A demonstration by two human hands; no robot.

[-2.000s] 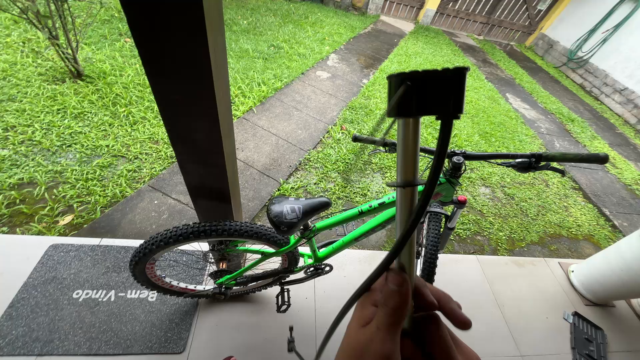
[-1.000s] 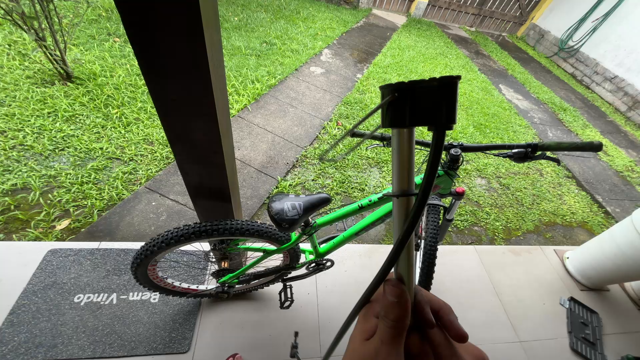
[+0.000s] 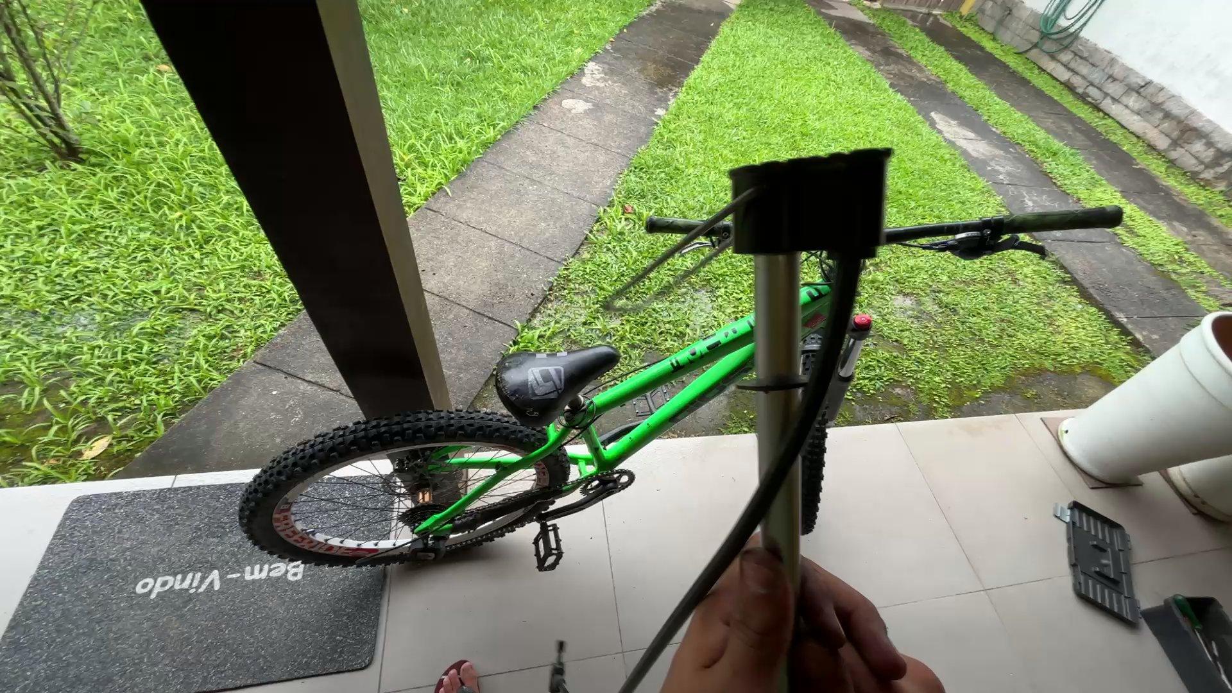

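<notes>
A metal tube, apparently a bicycle pump barrel (image 3: 778,404), stands upright close to the camera. Its top carries a black plastic end piece (image 3: 810,204) with a bent wire loop (image 3: 674,255) sticking out to the left. From that end a black hose (image 3: 736,549) curves down across the tube. My left hand (image 3: 731,626) grips the tube low down, thumb towards me. The fingers of what looks like my right hand (image 3: 852,626) close on its right side; the lower parts are out of frame. Beyond it a green bicycle (image 3: 664,385) stands upright.
Behind the rear wheel is a dark post (image 3: 298,192); a grey doormat (image 3: 192,597) lies at left. An open dark plastic case (image 3: 1100,558) and a box of tools (image 3: 1189,640) are at right, near white columns (image 3: 1155,414). A foot in a flip-flop (image 3: 457,677) shows below.
The wire loop on the end piece, close to the tube at first, now sticks out to the left. Both hands stay low on the tube. The view has shifted slightly downward.
</notes>
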